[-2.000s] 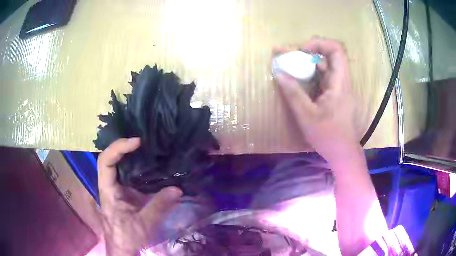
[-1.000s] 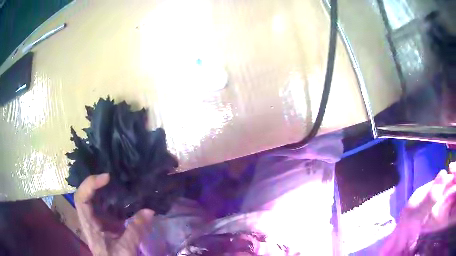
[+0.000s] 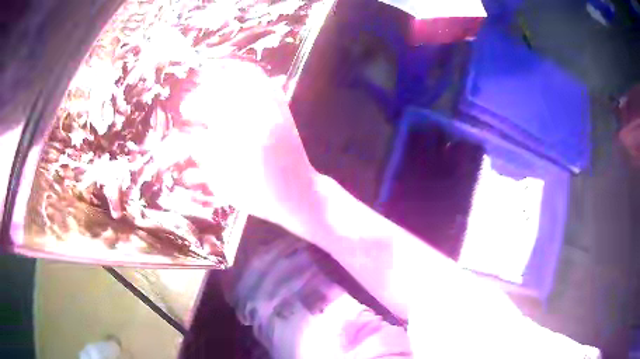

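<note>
My right hand (image 3: 235, 116) reaches over a heap of loose petals or flower pieces (image 3: 116, 112) in the clear-sided tray (image 3: 119, 261). Strong glare washes the hand out, so its fingers and anything in them cannot be made out. The heap looks crumpled, pink-white and brown. A small white thing, probably the glue bottle (image 3: 100, 350), lies on the tan table at the lower left edge of the picture. My left hand and the dark flower head are out of the picture.
The tan table (image 3: 63, 301) shows below the tray, with a black cable (image 3: 147, 301) across it. A blue plastic bin (image 3: 554, 231) stands on the floor at right, holding a dark area and a white area. A blue lid or second bin (image 3: 530, 105) is beside it.
The view has swung far to the right. My right hand has left the glue bottle and is now over the heap in the tray. My left hand and the flower head have gone out of view.
</note>
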